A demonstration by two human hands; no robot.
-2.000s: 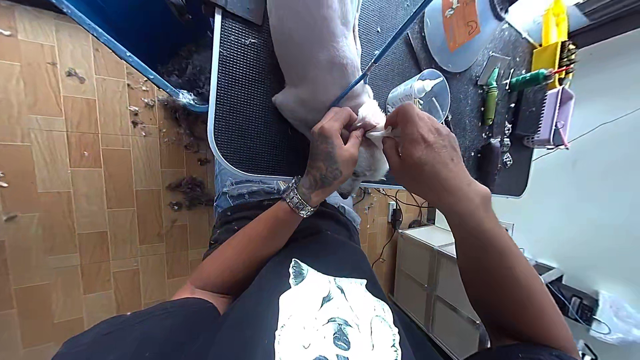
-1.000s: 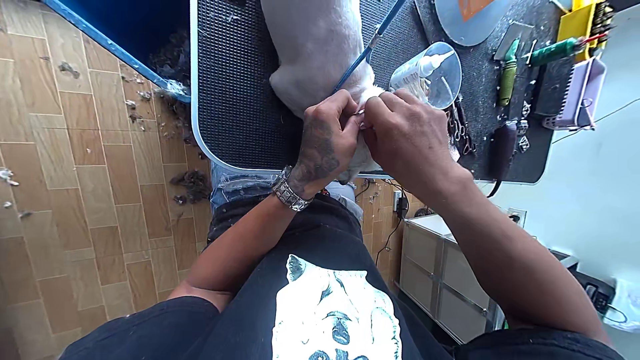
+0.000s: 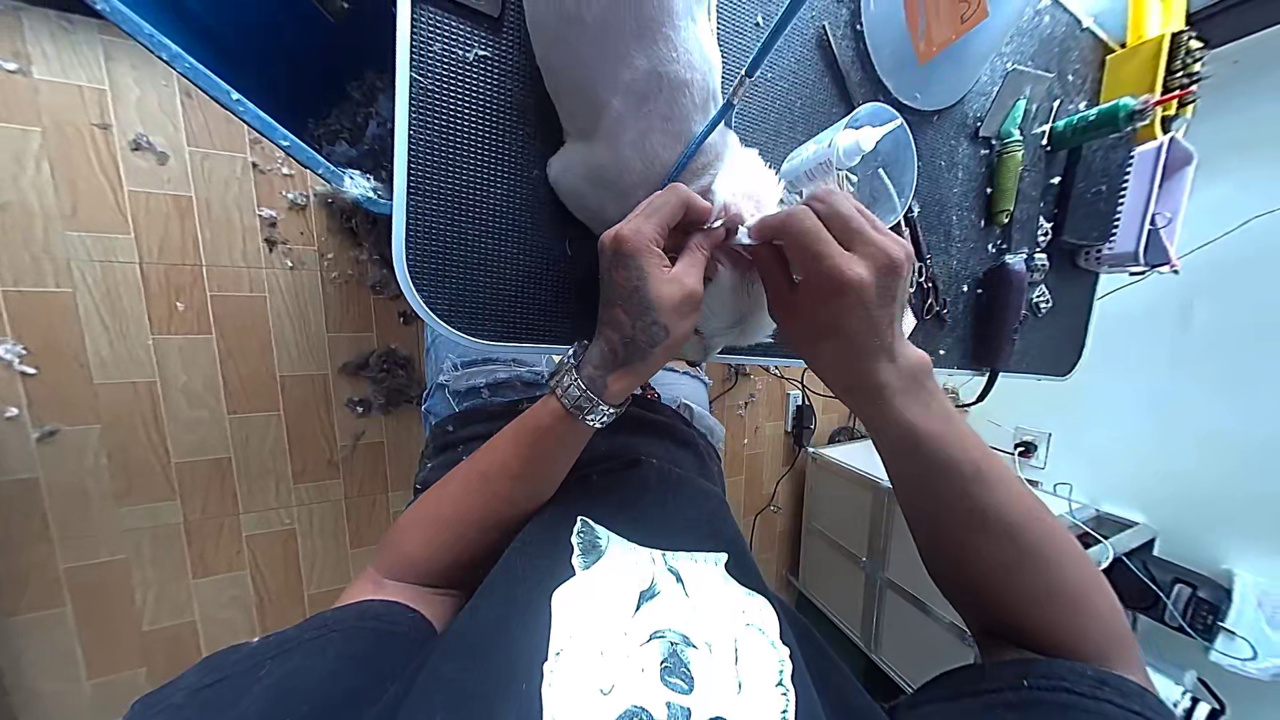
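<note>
A short-clipped, white-coated dog [image 3: 635, 110] is on the black ribbed grooming table [image 3: 480, 200], its head near the table's front edge. My left hand [image 3: 655, 285] pinches the dog's ear at the side of its head, thumb against fingers. Close beside it, my right hand [image 3: 840, 280] holds a small white piece, perhaps cotton, at the ear. A blue grooming loop [image 3: 735, 95] runs over the dog's neck. Behind my right hand, a white squeeze bottle [image 3: 835, 152] lies in a clear plastic container [image 3: 900, 165]. The dog's face is mostly hidden by my hands.
Scissors [image 3: 925, 270], a dark clipper [image 3: 1000, 310], a green-handled tool [image 3: 1008, 175] and a lilac basket [image 3: 1150, 205] are at the right. A blue bin [image 3: 270, 70] with hair stands at the left. Hair clumps [image 3: 385, 375] lie on the floor. White drawers [image 3: 850, 520] stand below right.
My hands stay at the dog's head. The fingertips, close together one second ago, are now slightly apart, with the white piece showing between them.
</note>
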